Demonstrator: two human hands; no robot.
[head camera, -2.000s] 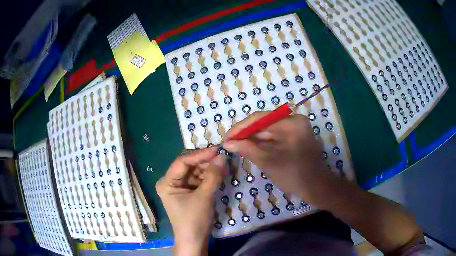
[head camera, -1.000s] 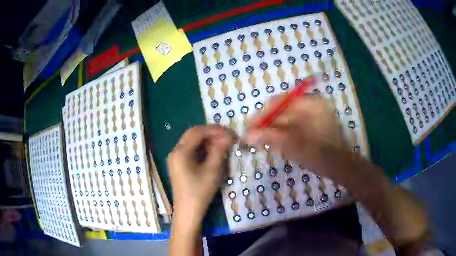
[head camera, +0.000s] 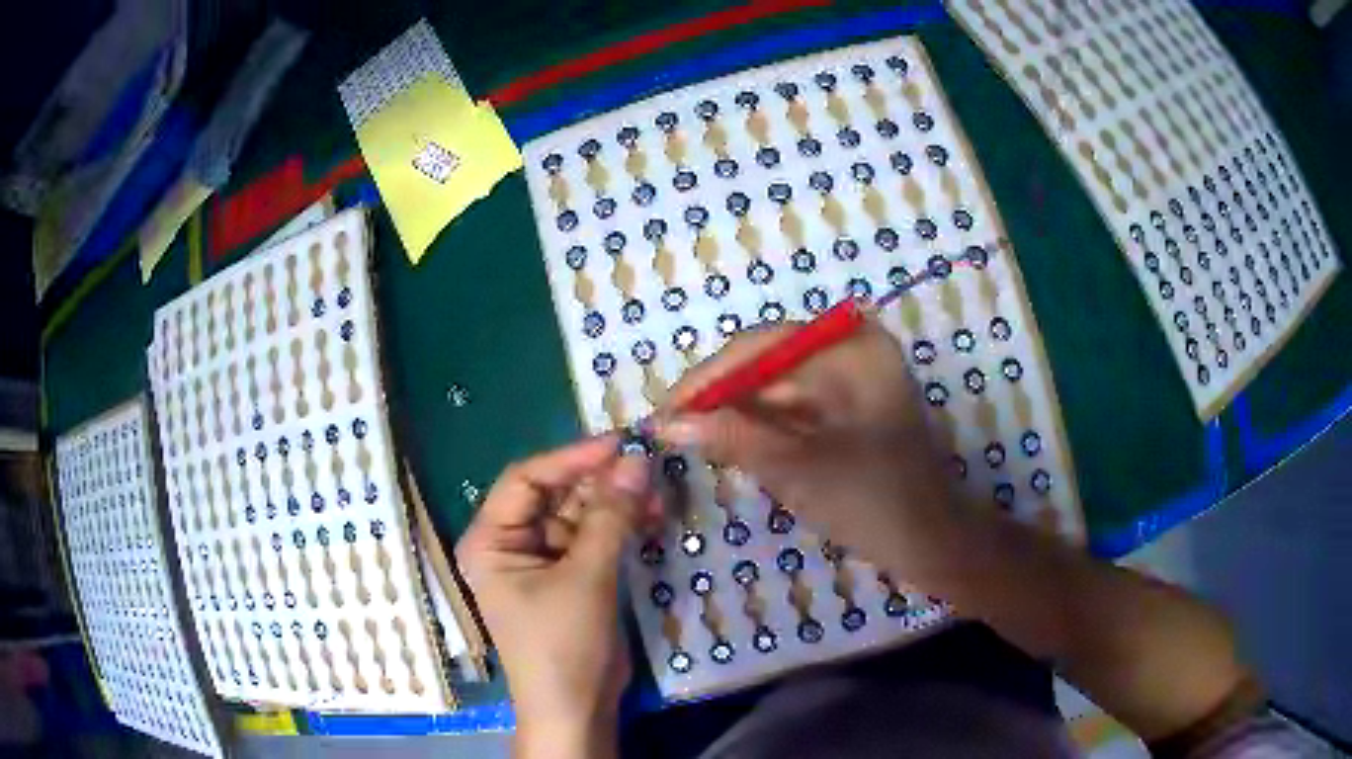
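The white main tray (head camera: 749, 111) lies in front of me, with rows of small dark round parts and tan dumbbell-shaped slots. My left hand (head camera: 571, 549) pinches a small dark round part (head camera: 638, 443) between thumb and finger over the tray's left side. My right hand (head camera: 830, 438) holds a red pen-shaped tool (head camera: 779, 359) slanting up to the right. Its lower end is at the fingertips, close to the left hand's part; the exact contact is hidden. A thin dark cord trails from its upper end. My hands cover the tray's middle.
A tray stack (head camera: 297, 512) lies left, with another tray (head camera: 126, 564) beyond it. An angled tray (head camera: 1186, 193) lies at right. Loose tiny parts (head camera: 458, 396) sit on the green mat. A yellow slip (head camera: 430, 171), a red card (head camera: 260, 212) and plastic sleeves (head camera: 111, 111) lie beyond.
The view swung right and then partly back, so the trays shift in the frame. The right hand and red tool, blurred a second ago, now show more sharply at the left fingertips.
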